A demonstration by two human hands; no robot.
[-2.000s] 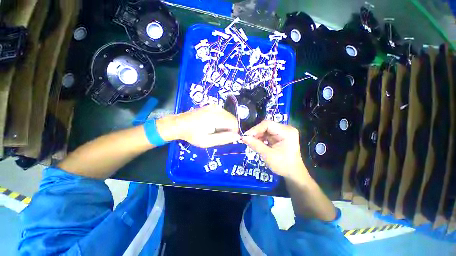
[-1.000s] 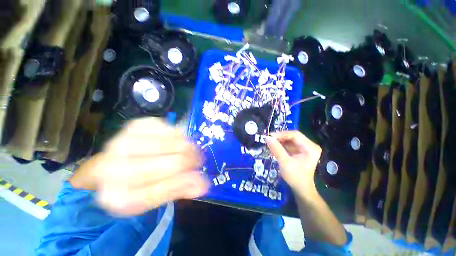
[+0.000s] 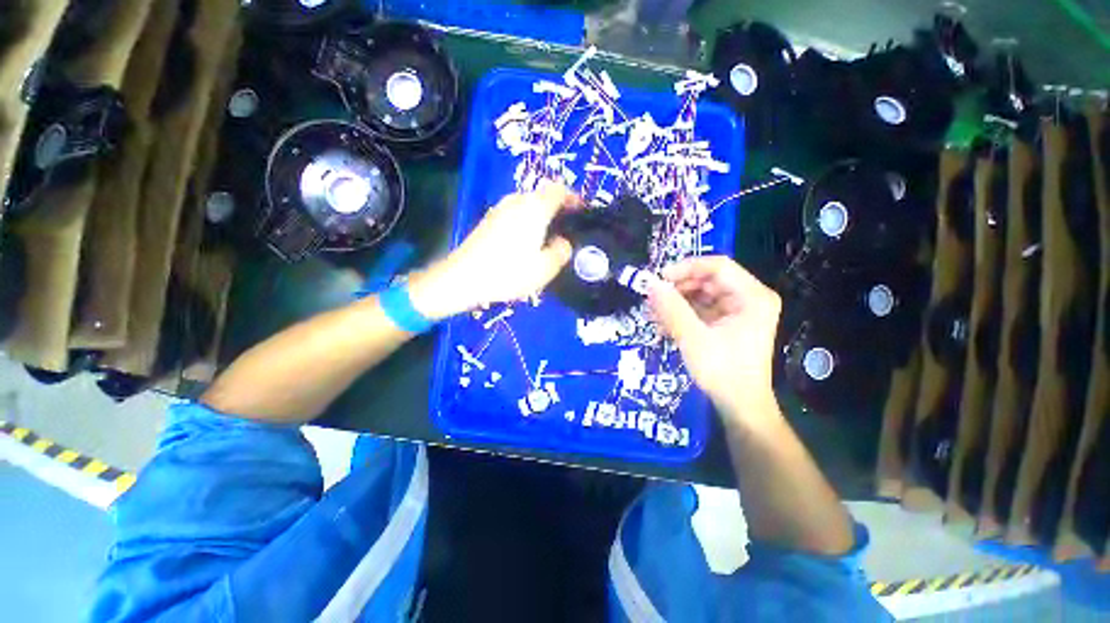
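Note:
A black round housing [image 3: 593, 295] with a pale round centre is held over the blue parts tray [image 3: 489, 420]. My left hand [image 3: 517, 247] grips its upper left side; the fingertips are partly hidden against the black part. My right hand [image 3: 718, 323] pinches a small white wired board [image 3: 639, 280] at the housing's right edge. Whether the board touches the housing cannot be told. Many tangled white boards with reddish wires [image 3: 645, 140] lie in the tray under and beyond the housing.
More black housings lie left [image 3: 335, 189] and right [image 3: 833, 219] of the tray. Brown cardboard dividers [image 3: 73, 207] stand at far left, and others [image 3: 1016, 304] at far right. A blue strip [image 3: 511, 18] runs beyond the tray. One wired lead overhangs the tray's right rim.
My left hand was blurred and away from the housing at lower left a second ago; it is now back on the housing. My right hand still pinches the white board. The whole view has shifted.

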